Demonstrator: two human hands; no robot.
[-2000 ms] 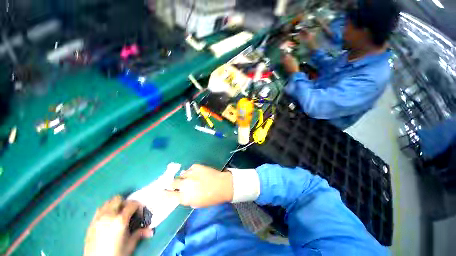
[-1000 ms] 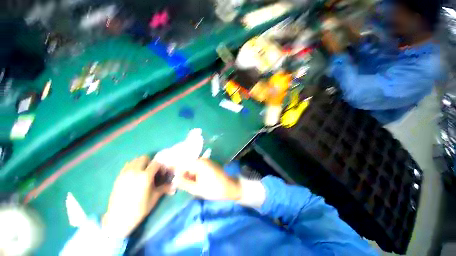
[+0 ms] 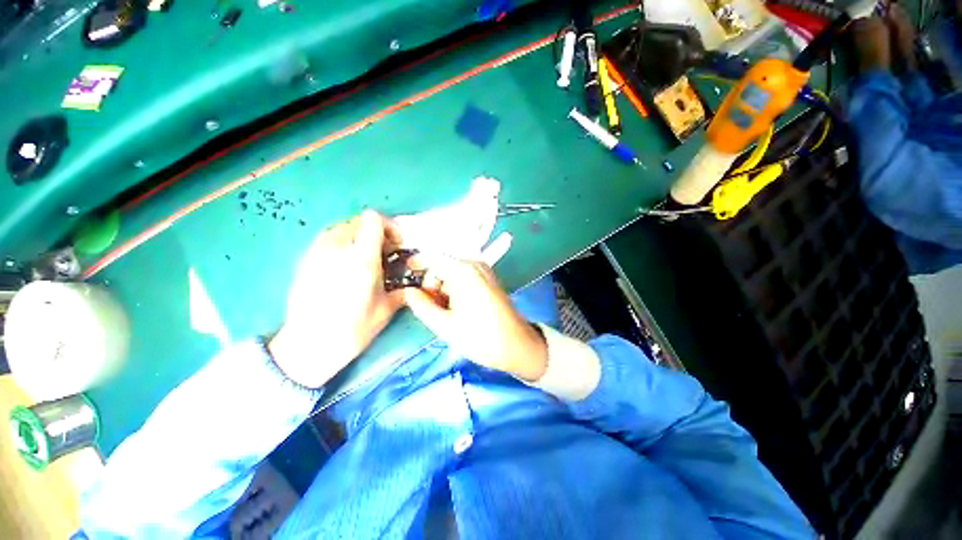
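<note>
A small dark device (image 3: pixel 401 271) with light spots is between my two hands, above the near edge of the green mat. My left hand (image 3: pixel 343 290) holds it from the left, fingers curled round it. My right hand (image 3: pixel 464 306) has its thumb and fingertips at the device's right side; the fingers hide part of it. A white glove (image 3: pixel 464 222) lies flat on the mat behind my hands. Thin silver tweezers (image 3: pixel 525 208) lie at the glove's right edge.
Black specks (image 3: pixel 272 206) lie on the mat. A white roll (image 3: pixel 65 340) and solder spool (image 3: pixel 58 430) stand left. An orange-and-beige tool (image 3: pixel 738 127), yellow-handled tool (image 3: pixel 751 192) and pens (image 3: pixel 603 135) lie right. A black compartment tray (image 3: pixel 833 316) and a blue-sleeved person (image 3: pixel 907 158) are at right.
The view has shifted left and down and is sharper. My hands have come together at the device; two seconds earlier my right hand was on the glove, apart from it.
</note>
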